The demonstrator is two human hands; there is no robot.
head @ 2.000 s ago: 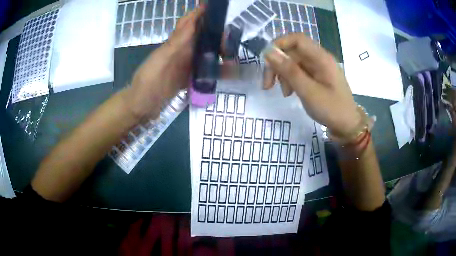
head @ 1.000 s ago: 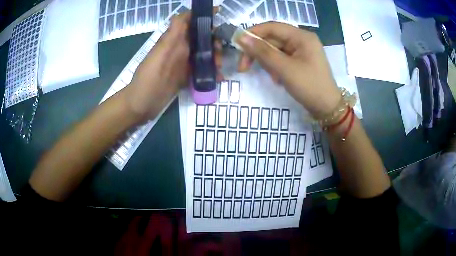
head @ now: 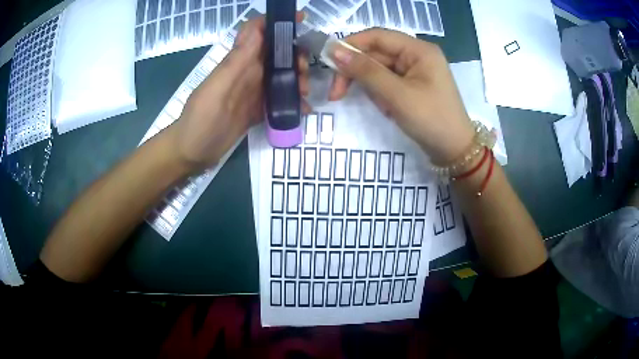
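My left hand (head: 224,105) holds a black handheld appliance (head: 283,77) upright in the view, its purple end toward me, over the top left of the outlined label sheet (head: 343,242). The appliance's far end is cut off by the frame's top edge. My right hand (head: 399,84) pinches a small white piece (head: 335,55) between thumb and fingers, just right of the appliance. A grey piece (head: 314,46) shows between it and the appliance; whether they are joined is unclear. The sheet's upper rows are partly without outlines.
A silver-grey label strip (head: 168,216) lies diagonally under my left forearm. Grey label sheets (head: 186,28) lie behind. A small-mark sheet (head: 31,84) and blank white sheet (head: 96,66) are at left. At right are a white sheet (head: 525,77), black-and-purple units (head: 604,126) and a person's sleeve (head: 609,252).
The appliance and my right hand have moved left, with the white piece now close to the appliance. The outlined sheet has shifted slightly left. Little differs from one second ago.
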